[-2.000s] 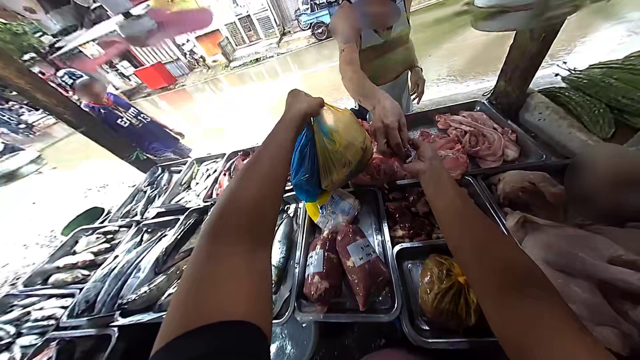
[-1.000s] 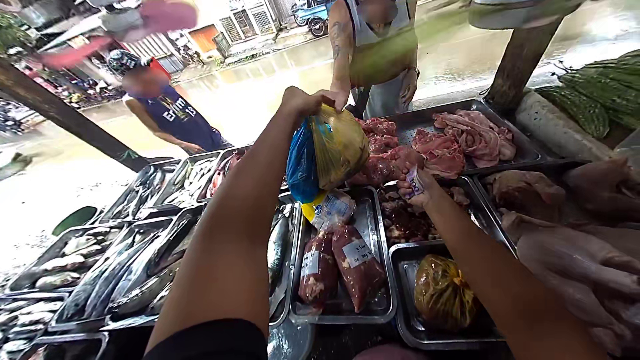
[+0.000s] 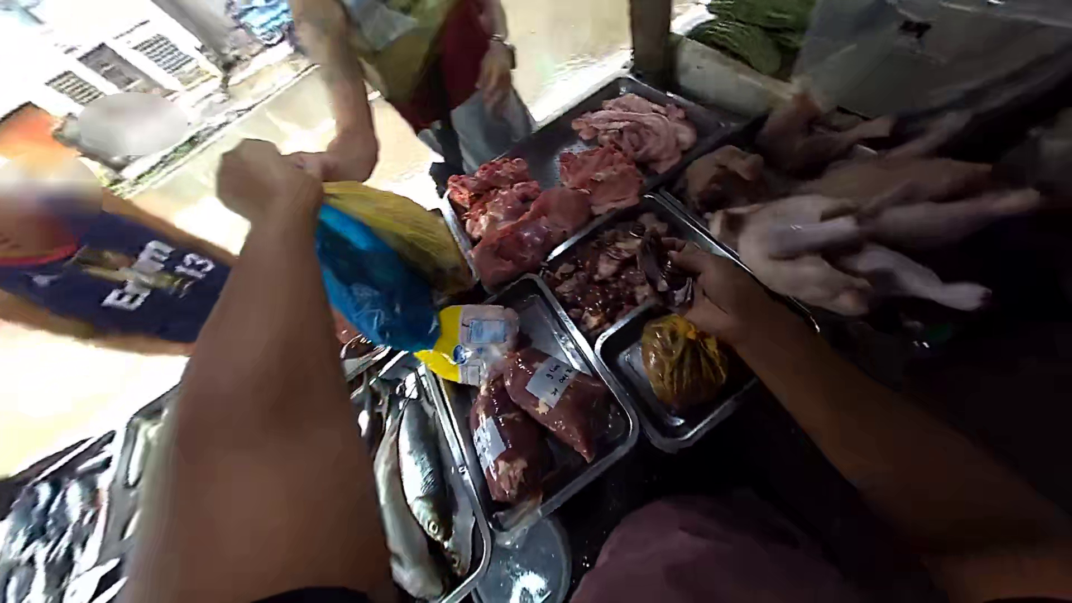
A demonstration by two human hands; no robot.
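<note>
My left hand (image 3: 268,180) is closed around the tops of a blue plastic bag (image 3: 368,285) and a yellow plastic bag (image 3: 406,234), which hang over the trays. Another person's hand (image 3: 335,159) is right behind my left hand; whether they touch is hidden. My right hand (image 3: 712,289) holds a dark, crumpled item (image 3: 664,268), too unclear to name, above the tray of dark meat pieces (image 3: 599,276). Below it lies a tied yellow bag (image 3: 684,362) in a small metal tray. Labelled packs of red meat (image 3: 557,389) lie in the tray between my arms.
Raw meat cuts (image 3: 536,218) fill part of the back tray, with whole chickens (image 3: 821,243) to the right. Fish (image 3: 423,469) lie in trays at the lower left. One person (image 3: 452,59) stands across the trays, another in a dark jersey (image 3: 134,276) at the left.
The view has turned and come closer to the trays. My right hand was at the other person's hand two seconds ago and has since drawn back from it. The person in the jersey has come nearer.
</note>
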